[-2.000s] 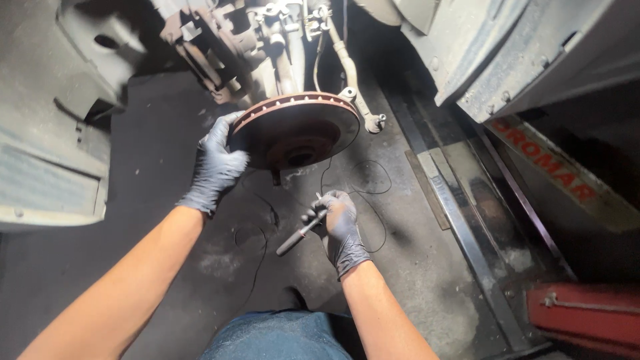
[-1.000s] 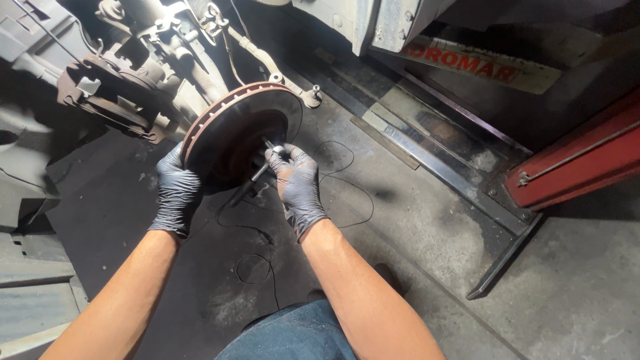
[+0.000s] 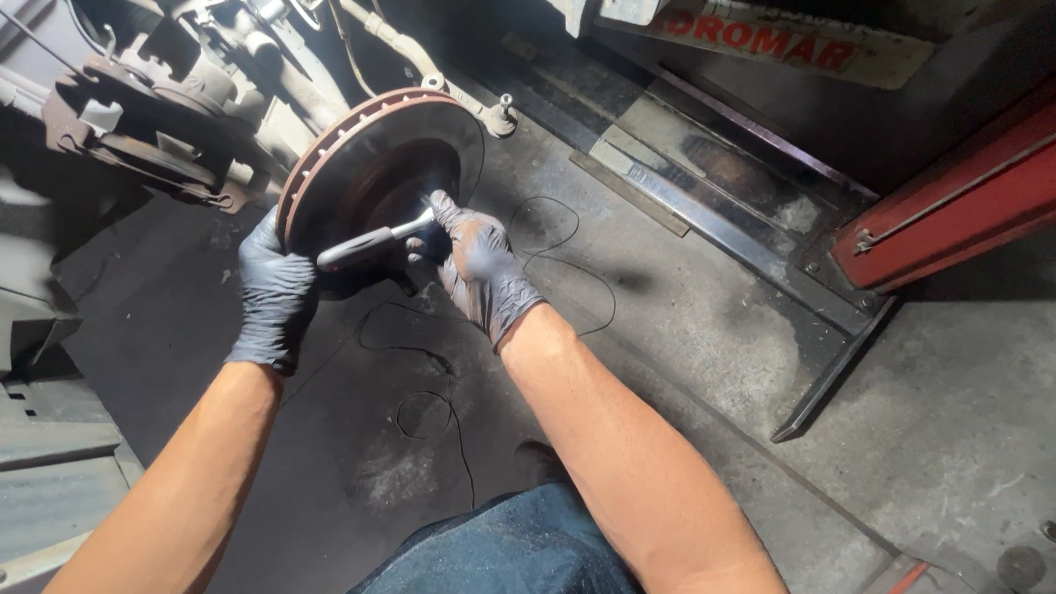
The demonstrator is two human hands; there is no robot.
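A vented brake disc (image 3: 388,165) with a rusty rim is mounted on the wheel hub, its face tilted toward me. My left hand (image 3: 276,293), in a dark glove, grips the disc's lower left edge, with the fingertips hidden behind it. In my gloved right hand (image 3: 478,260) is the head end of a ratchet wrench (image 3: 363,247), held at the disc's centre. The wrench's grey handle points left across the disc face. My right hand and the shadow hide whatever the head meets. Beyond the disc are suspension parts (image 3: 305,91) and a tie rod end (image 3: 499,120).
A brake caliper bracket (image 3: 157,165) hangs at the upper left. Thin black cable (image 3: 429,351) loops over the concrete floor. A metal lift base (image 3: 701,223) and a red lift post (image 3: 949,198) stand at the right. Pale body panels (image 3: 58,470) are at the left.
My right hand has brought the wrench up from below the disc to its centre. The wrench handle now lies across the disc face. My left hand stays on the disc edge. The view has shifted.
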